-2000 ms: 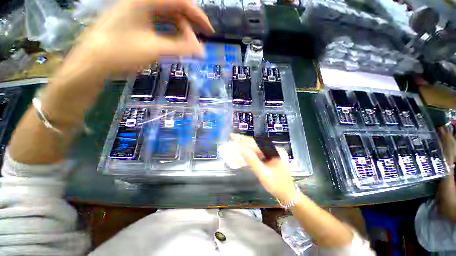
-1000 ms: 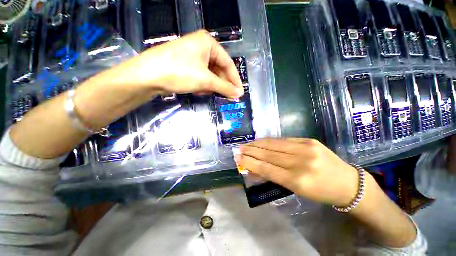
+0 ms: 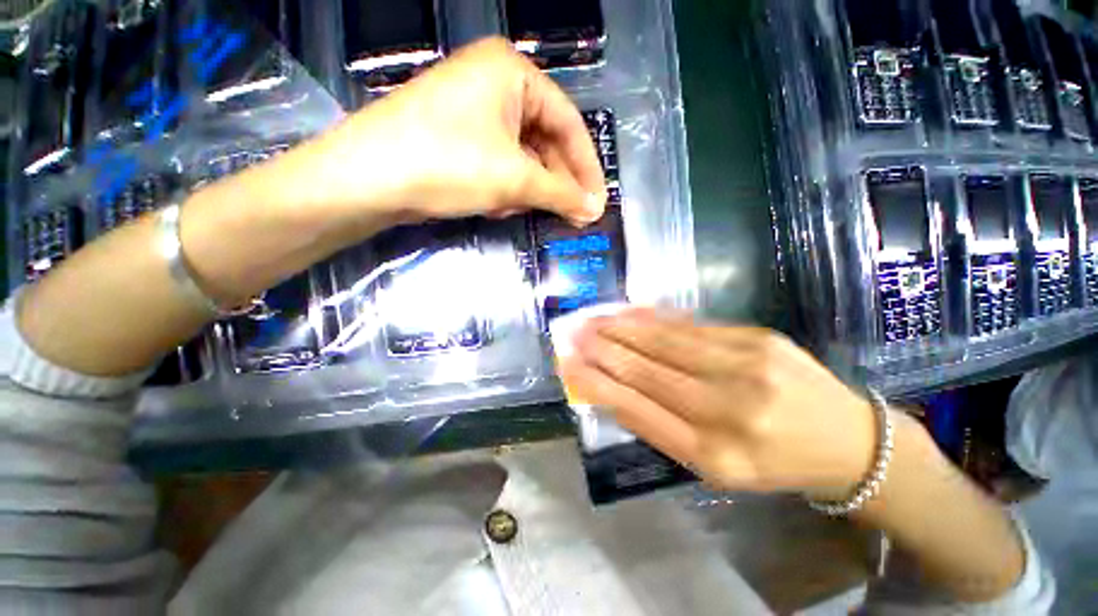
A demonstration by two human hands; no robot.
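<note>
A keypad phone (image 3: 612, 229) lies in the near right pocket of the clear blister tray (image 3: 512, 391), its screen end towards me. A clear film with blue print (image 3: 579, 267) lies over its dark screen. My left hand (image 3: 482, 138) pinches the film's far edge. My right hand (image 3: 710, 391) presses a white and orange card (image 3: 571, 351) at the screen's near end. A flat black block (image 3: 626, 469) sticks out below my right fingers; my palm hides part of it.
Other phones (image 3: 391, 36) sit in the tray. Larger clear film with blue print (image 3: 157, 96) lies over its left part. A second tray of phones (image 3: 831, 259) stands to the right on the dark green mat (image 3: 731, 132). Another person's sleeve (image 3: 1054, 421) shows at the right edge.
My right hand has moved slightly up with the card, from below the phone onto the screen's near end. My left hand keeps its pinch. The view has shifted slightly.
</note>
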